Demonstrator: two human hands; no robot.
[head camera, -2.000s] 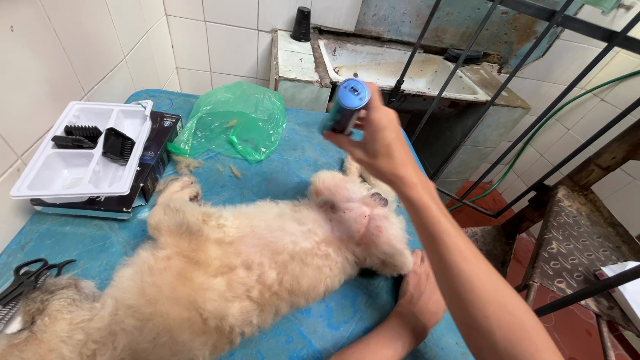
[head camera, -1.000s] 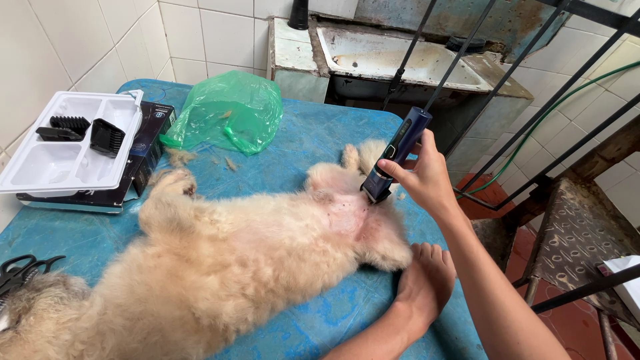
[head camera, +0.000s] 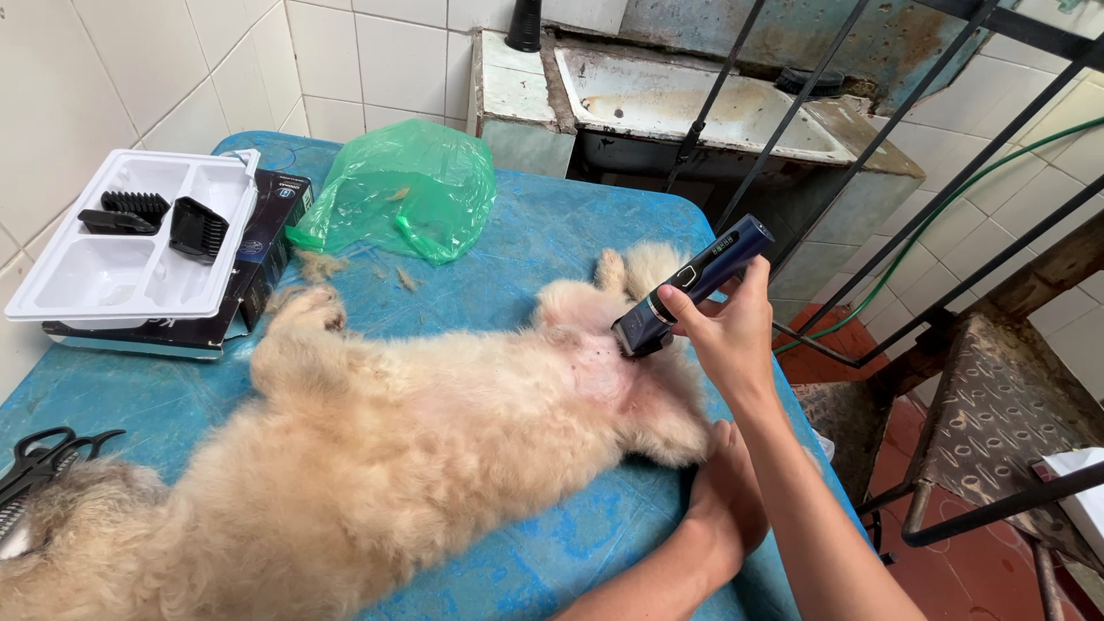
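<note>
A light-coloured, fluffy dog (head camera: 414, 431) lies belly up across the blue table, its hind end to the right. My right hand (head camera: 729, 323) holds a dark blue cordless hair clipper (head camera: 700, 278), tilted, with its blade end down against the pink, short-haired skin between the hind legs. Beside the near hind leg, my left hand (head camera: 729, 483) is closed around the leg's end, its fingers partly hidden. Black scissors (head camera: 39, 470) lie at the left by the dog's head end.
A white plastic tray (head camera: 73, 250) with black clipper combs (head camera: 198, 228) rests on a dark box (head camera: 272, 224). Near the back edge lie a green plastic bag (head camera: 414, 185) and hair tufts (head camera: 319, 265). Black metal bars (head camera: 780, 129) stand beyond the table, before a stained sink (head camera: 681, 103).
The clipper, raised above the dog with its end toward the camera two seconds ago, has come down to the skin between the hind legs. My left hand stays by the near hind leg.
</note>
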